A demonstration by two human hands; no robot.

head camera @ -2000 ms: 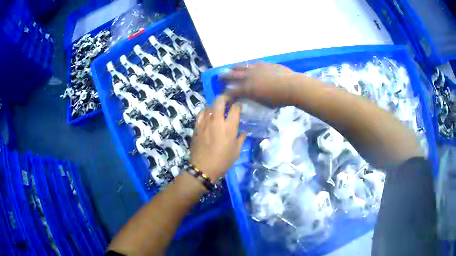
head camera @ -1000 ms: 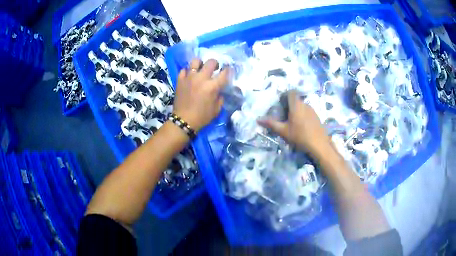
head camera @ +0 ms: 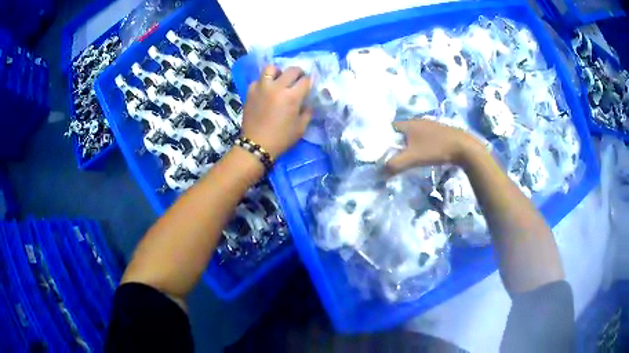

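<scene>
Bagged reel bodies [head camera: 376, 241], white parts in shiny clear film, lie loosely piled in a large blue tray [head camera: 334, 303]. My left hand [head camera: 279, 107] is over the tray's upper left corner, its fingers curled down onto clear film; whether they grip it is hidden. My right hand [head camera: 427, 143] is over the middle of the pile, thumb and fingers around the edge of a bagged reel body [head camera: 372, 138]; their tips are partly lost in the glare. A small patch of bare tray floor [head camera: 307, 169] shows below my left hand.
A second blue tray [head camera: 152, 196] with rows of unbagged reel bodies [head camera: 183, 103] stands at left, partly under my left forearm. Beyond it is a tray of jumbled parts [head camera: 93, 96]. Stacked blue trays [head camera: 55, 283] stand lower left. Another parts tray [head camera: 607, 89] is at right.
Both hands have come down from the tray's upper left corner area since the first frame, the right into the pile. Since the second, bagged parts near the left rim have shifted, baring tray floor.
</scene>
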